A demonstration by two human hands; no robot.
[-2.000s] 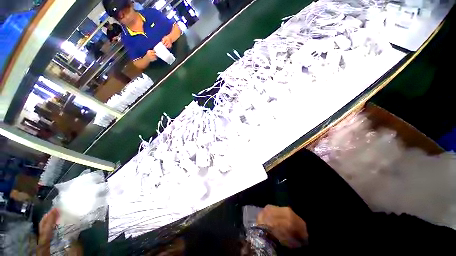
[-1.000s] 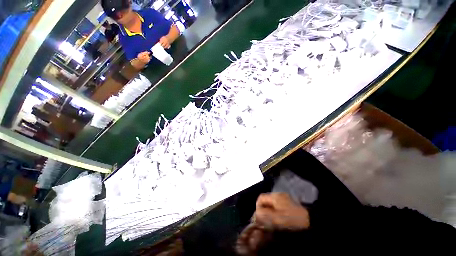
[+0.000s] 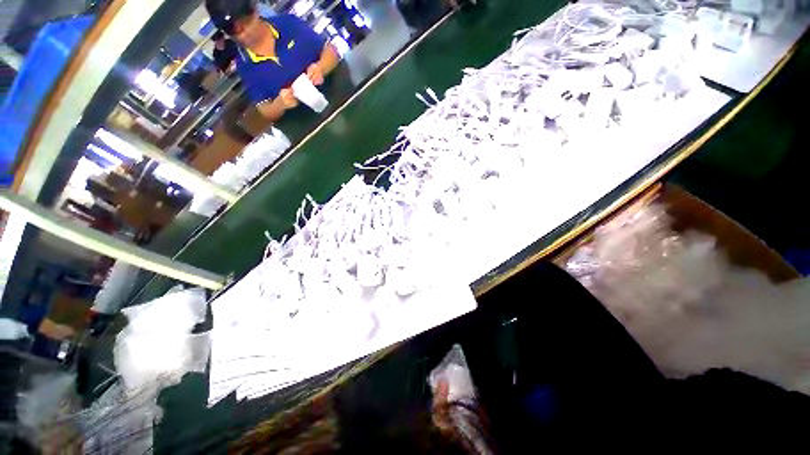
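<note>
A large heap of white power adapters (image 3: 373, 258) with thin looped cords lies on flat white sheets (image 3: 426, 315) along the green bench. A small clear, crinkled bag (image 3: 455, 378) is low near my lap; its contents are not clear. A reddish-brown shape, possibly part of a hand, is blurred below it, and neither my right fingers nor their grip can be made out. My black sleeve (image 3: 577, 347) reaches in from the lower right. My left hand cannot be made out.
An open brown carton (image 3: 719, 227) full of cloudy film bags (image 3: 675, 293) is at the right. Pale bagged units (image 3: 160, 342) lie at the bench's near left end. A coworker in a blue shirt (image 3: 280, 67) holds a white piece opposite.
My right hand, seen earlier beside a pale clear bag, no longer shows clearly. The bag now appears lower and further left. The hand earlier at the far left edge is gone from view.
</note>
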